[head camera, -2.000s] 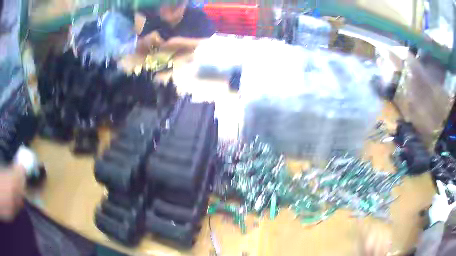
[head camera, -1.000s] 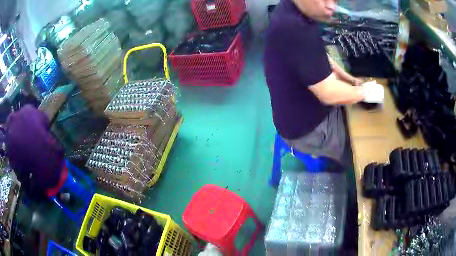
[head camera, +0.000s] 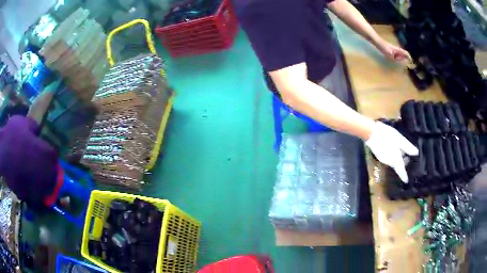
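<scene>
Neither of my hands is in view. Black ribbed housings (head camera: 440, 154) lie stacked in rows on the tan bench at the right. Another person's white-gloved hand (head camera: 390, 146) is at the left end of these rows; whether it grips one cannot be told. That person's bare hand (head camera: 395, 52) is farther back, beside a loose pile of black parts (head camera: 440, 48). A heap of green circuit boards (head camera: 448, 226) with pale components lies in front of the housings, near the lower right.
A film-wrapped stack (head camera: 315, 181) stands left of the bench edge. A yellow crate (head camera: 184, 229) of black parts, a red stool (head camera: 240, 264), a red crate (head camera: 200, 32) and a loaded yellow-handled trolley (head camera: 109, 45) are on the green floor. A purple-clothed person (head camera: 26, 160) is at far left.
The view has swung from the bench to the floor on the left, then shifted slightly. The neighbouring person's gloved hand has reached toward the housings. The red stool is now mostly cut off below.
</scene>
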